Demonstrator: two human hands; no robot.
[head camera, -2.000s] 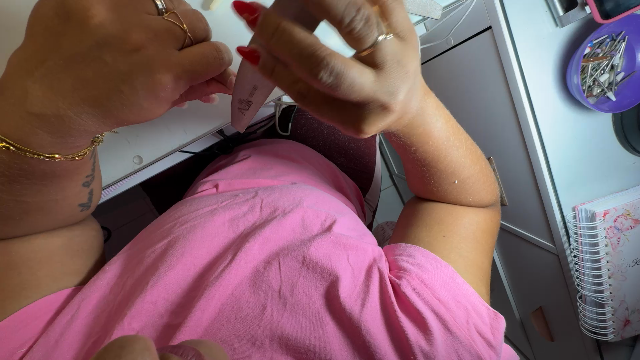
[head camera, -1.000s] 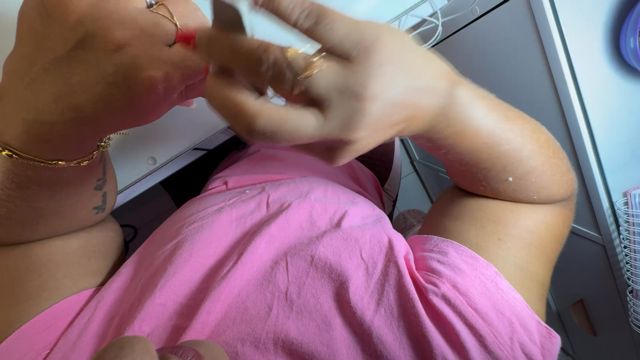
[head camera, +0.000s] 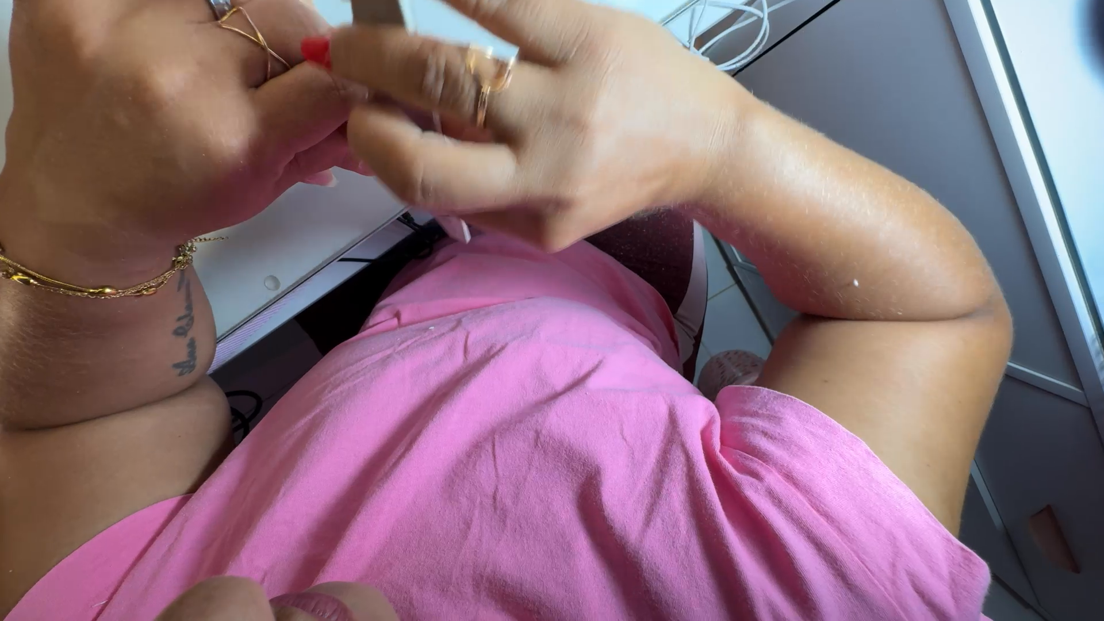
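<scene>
My right hand (head camera: 552, 121) grips a nail file (head camera: 378, 12) at the upper middle; the file's grey end shows above the fingers and a pale tip below them. Its bent fingers, slightly blurred, meet my left hand (head camera: 147, 121). My left hand is at the upper left, back upward, with fingers curled in. Pinkish fingertips, one with a pale nail, show beneath it; whose they are and what the left fingers hold is hidden.
The white table (head camera: 302, 233) has its near edge just in front of my pink shirt. A coiled white cable (head camera: 733, 39) lies behind my right wrist. Grey drawer fronts (head camera: 862, 95) stand at the right, beside a light worktop (head camera: 1065, 112). Black cables (head camera: 246, 412) hang under the table.
My right hand has turned so the file, shown pointing down two seconds ago, is mostly behind its fingers. The view has shifted; the purple bowl and spiral notebook at the right are out of frame.
</scene>
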